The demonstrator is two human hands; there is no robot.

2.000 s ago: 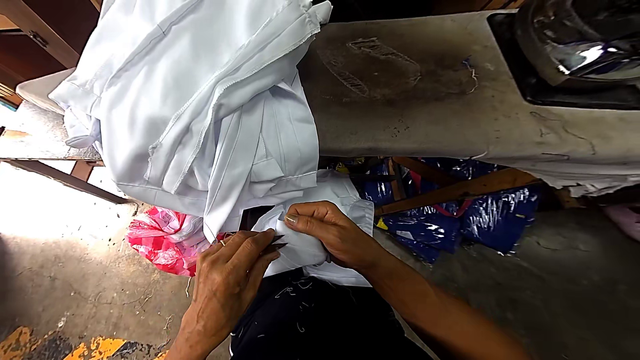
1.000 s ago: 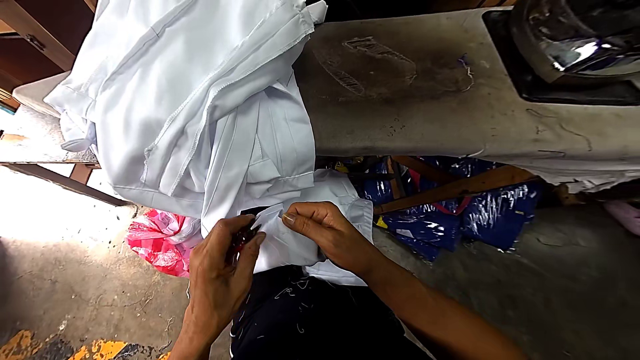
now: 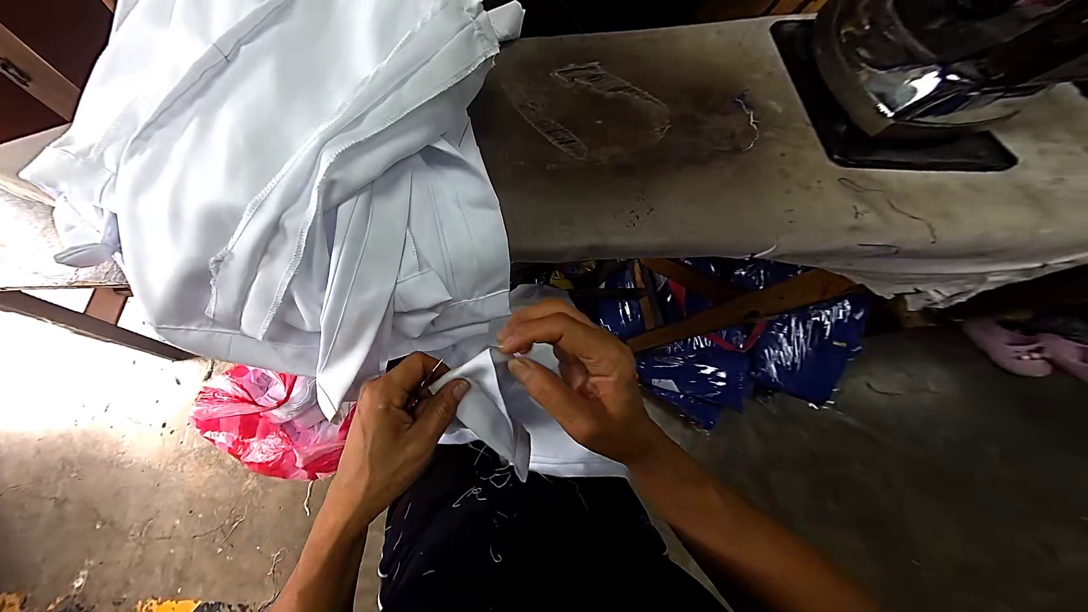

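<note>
White garments [image 3: 255,170] with overlocked seams lie heaped over the left end of a padded ironing surface [image 3: 629,195] and hang down to my lap. Between thumb and fingers, my left hand [image 3: 395,425] pinches a pointed corner of white cloth [image 3: 484,395]. A small dark tool, mostly hidden, is also in that hand; its kind is unclear. My right hand [image 3: 586,382] has its thumb and forefinger at the cloth's upper edge, close together, with the other fingers curled; whether it grips the cloth cannot be told.
A clothes iron [image 3: 901,93] rests on a dark pad [image 3: 926,153] at the upper right. Blue items in clear plastic [image 3: 705,365] lie beneath, by a wooden brace [image 3: 748,310]. A red-and-white plastic bag [image 3: 263,425] is at the left. Pink shoes [image 3: 1011,347] stand at the right.
The dark tool, plainer in my left hand one second ago, is now mostly covered by the fingers. The cloth between my hands now stands up in a pointed fold.
</note>
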